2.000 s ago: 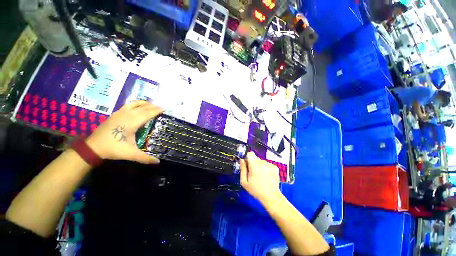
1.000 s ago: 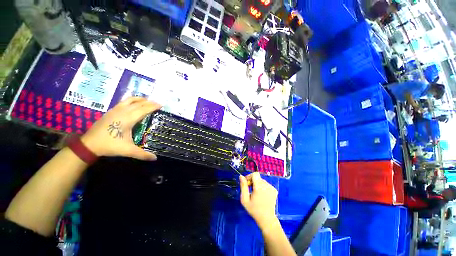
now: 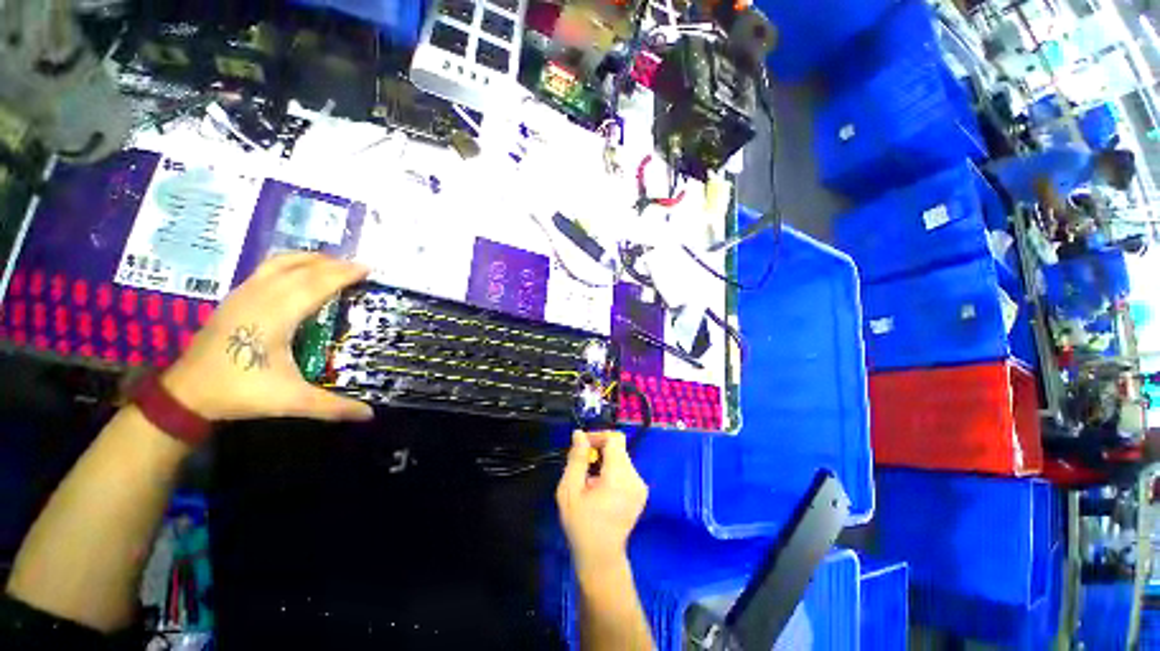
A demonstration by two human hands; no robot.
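Observation:
The open electronic unit (image 3: pixel 458 359), long and black with yellow lines along it, lies at the front edge of the printed sheet (image 3: pixel 89 303). My left hand (image 3: pixel 261 343) grips its left end around the green circuit board (image 3: pixel 314 343). My right hand (image 3: pixel 600 490) is just below the unit's right end, fingers pinched on a small yellow-orange handle, seemingly a hand screwdriver (image 3: pixel 594 460). Its tip cannot be made out near the white-blue parts and loose wires (image 3: pixel 593 388). A black cable (image 3: pixel 645 413) loops beside that end.
A dark flat cover plate (image 3: pixel 789 560) leans in the blue crates at lower right. A large blue crate (image 3: pixel 795 382) stands right of the bench, with a red crate (image 3: pixel 954 420) beyond. Tools (image 3: pixel 579 238) and a black device (image 3: pixel 706 108) lie behind the unit. A person (image 3: pixel 1069 172) is at far right.
My right hand has let go of the unit's right end and now holds the small handle below it. The unit has shifted left in view. My left hand keeps its grip.

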